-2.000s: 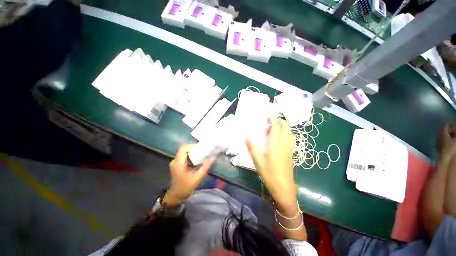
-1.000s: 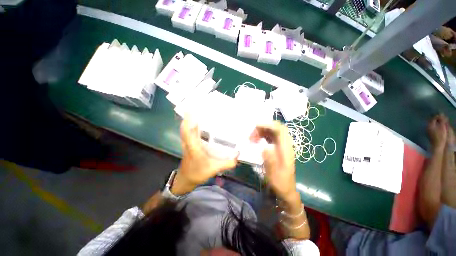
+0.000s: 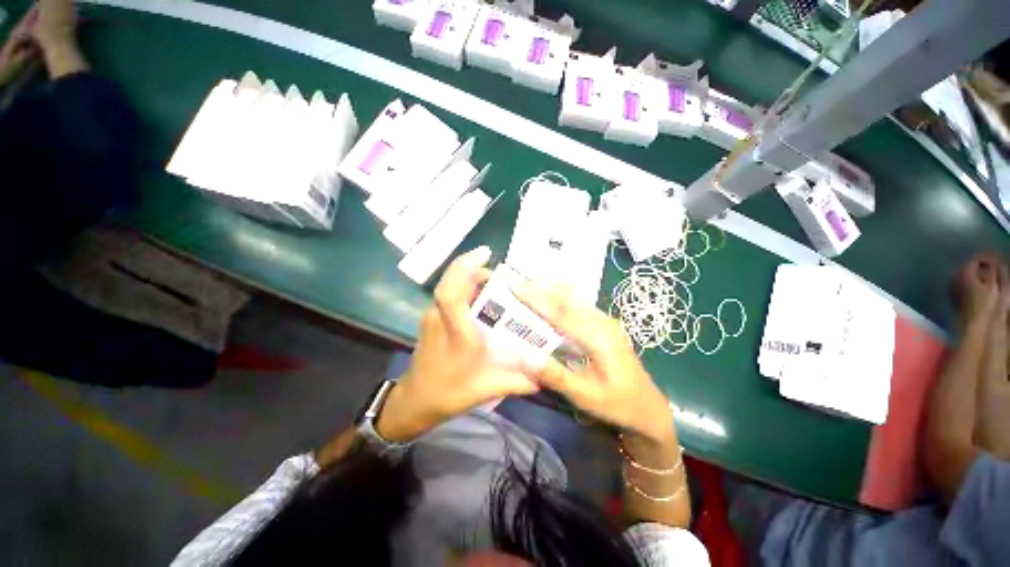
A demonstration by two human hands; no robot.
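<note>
A small white unit box (image 3: 515,321) with black barcode print is held between both hands. My left hand (image 3: 460,343) grips its left and lower side. My right hand (image 3: 604,360) has its fingers on the box's right end. Flat carton blanks (image 3: 554,238) lie in a pile just beyond the hands. Erected cartons (image 3: 260,150) stand side by side at the left with pointed flaps up. A shorter group of cartons (image 3: 415,183), one showing a purple panel, stands nearer the pile.
Rubber bands (image 3: 653,305) lie tangled right of the blanks, by white squares (image 3: 650,219) and the grey post (image 3: 820,127). Spare blanks (image 3: 836,343) lie beside the red mat (image 3: 910,410). Purple-panel cartons (image 3: 537,50) line the far side of the white strip. Other people's arms show at both sides.
Both hands now hold one box with its barcode side up. The blanks pile is less covered. One more erected carton stands apart in the near group. A person's hands have appeared at the upper left.
</note>
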